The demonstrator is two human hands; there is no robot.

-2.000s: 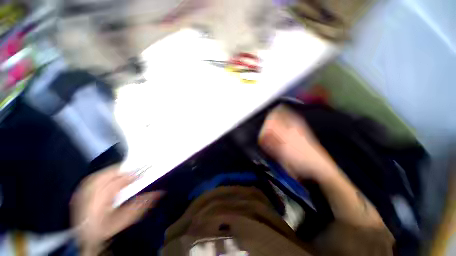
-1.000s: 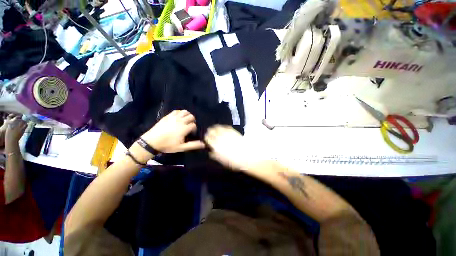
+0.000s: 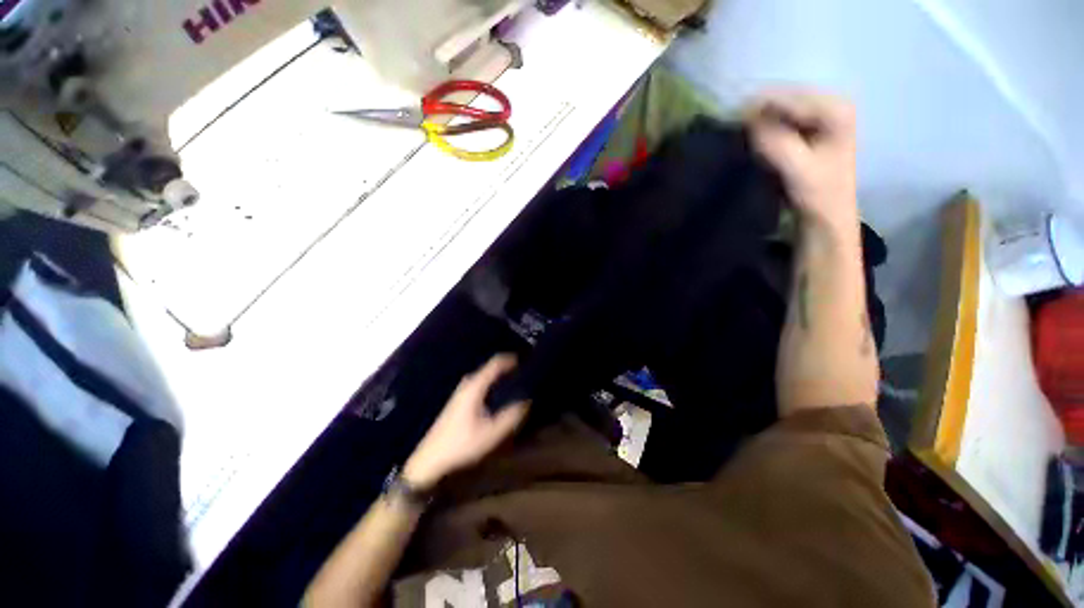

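Note:
My right hand (image 3: 808, 149) is raised at the upper right, closed on a black cloth piece (image 3: 678, 238) that stretches down across the lap. My left hand (image 3: 470, 422) is low in the middle, with its fingers and thumb on the lower left end of the same dark cloth. The cloth hides parts of the fingertips. A black garment panel with pale grey-white patches (image 3: 77, 368) lies at the left on the table.
The white machine table (image 3: 297, 285) runs diagonally, with the off-white sewing machine (image 3: 119, 71) at upper left. Scissors with red and yellow handles (image 3: 458, 119) lie on it. More black work lies by the green cloth (image 3: 672, 113). A wood-edged table (image 3: 957, 333) stands at right.
The view has turned to the right. Both hands have left the garment panel on the table and now hold black cloth over the lap, the right hand raised.

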